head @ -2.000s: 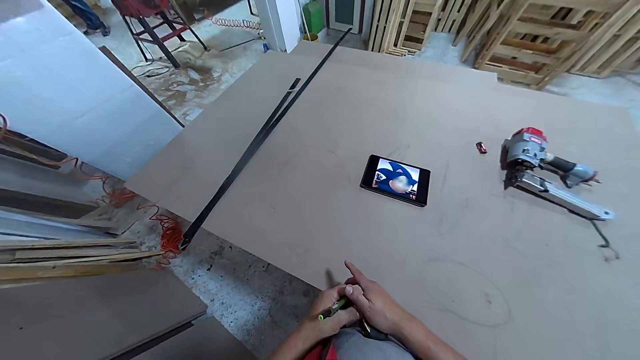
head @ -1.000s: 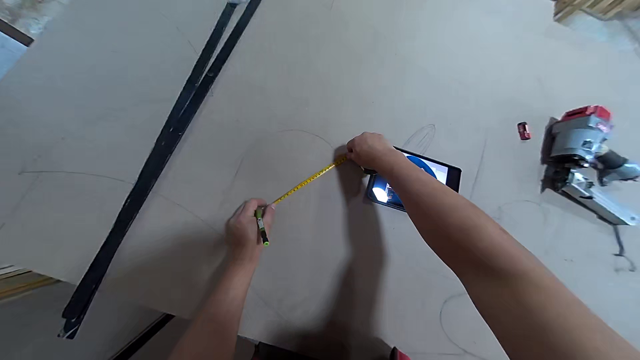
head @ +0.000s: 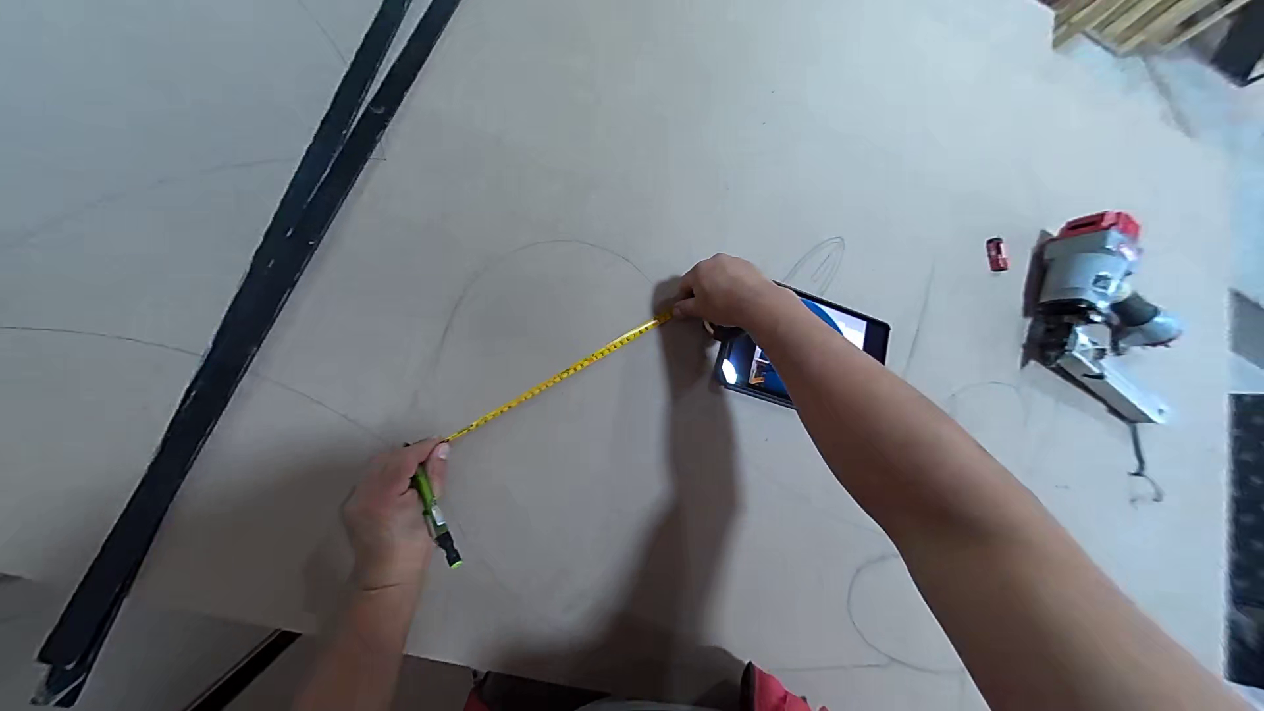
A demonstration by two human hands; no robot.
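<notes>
My left hand (head: 390, 504) grips the near end of a yellow tape measure blade (head: 563, 375) and also holds a green and black marking pencil or pen (head: 434, 518), its black end pointing down. The blade runs taut and slanting up to my right hand (head: 721, 291), which grips its other end, with a dark part, perhaps the tape's case, partly hidden under the palm. A tablet (head: 874, 341) with a lit screen lies beneath my right forearm. Faint curved pencil lines mark the pale sheet (head: 553, 583) below the blade.
Two long black strips (head: 247, 296) lie slantwise at the left. On the right are a small red object (head: 996, 254) and a grey and red pneumatic nailer (head: 1091, 286) with a hook beside it. Wooden slats (head: 1136, 22) stand at the top right, beyond the sheet's edge.
Two seconds ago my hands were together near my body; one second ago they were apart with the blade stretched between them, much as now. The view has tipped down toward the sheet.
</notes>
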